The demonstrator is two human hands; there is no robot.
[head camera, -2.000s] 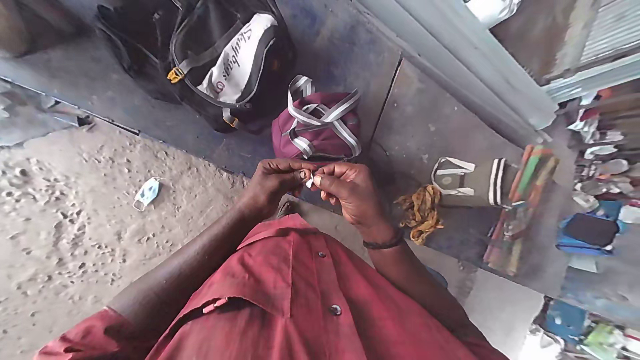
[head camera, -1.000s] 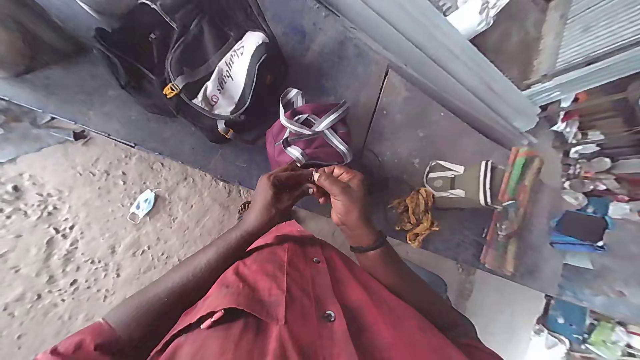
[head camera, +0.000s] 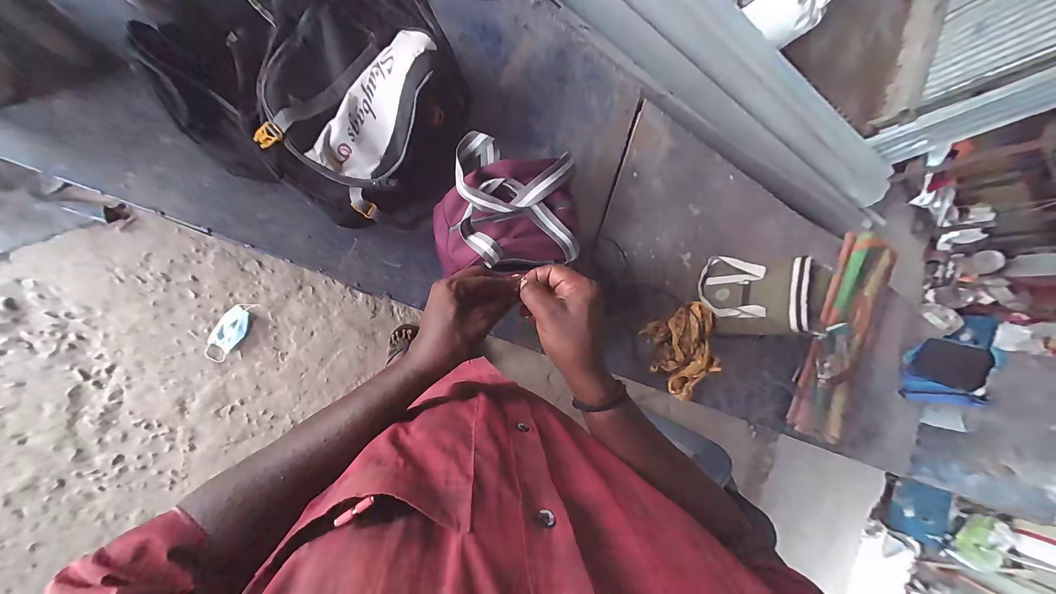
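Note:
My left hand (head camera: 467, 313) and my right hand (head camera: 566, 312) meet in front of my chest, fingertips pinched together on a tiny pale object (head camera: 523, 284) too small to identify. The right fingers clearly pinch it; what the left fingertips hold is hidden. Just beyond them, a maroon bag (head camera: 516, 216) with grey-and-white striped straps sits on a dark metal surface (head camera: 660, 198). A dark band circles my right wrist.
A large black backpack (head camera: 355, 107) with a white panel lies at upper left. To the right are a crumpled yellow-brown cloth (head camera: 686, 346), an olive bag (head camera: 763, 295) with white handles and a colourful striped bundle (head camera: 850, 330). A face mask (head camera: 229, 332) lies on the rough ground.
Both hands stay together near the maroon bag, with small shifts of the fingers. The pale object shows less between the fingertips than two seconds ago.

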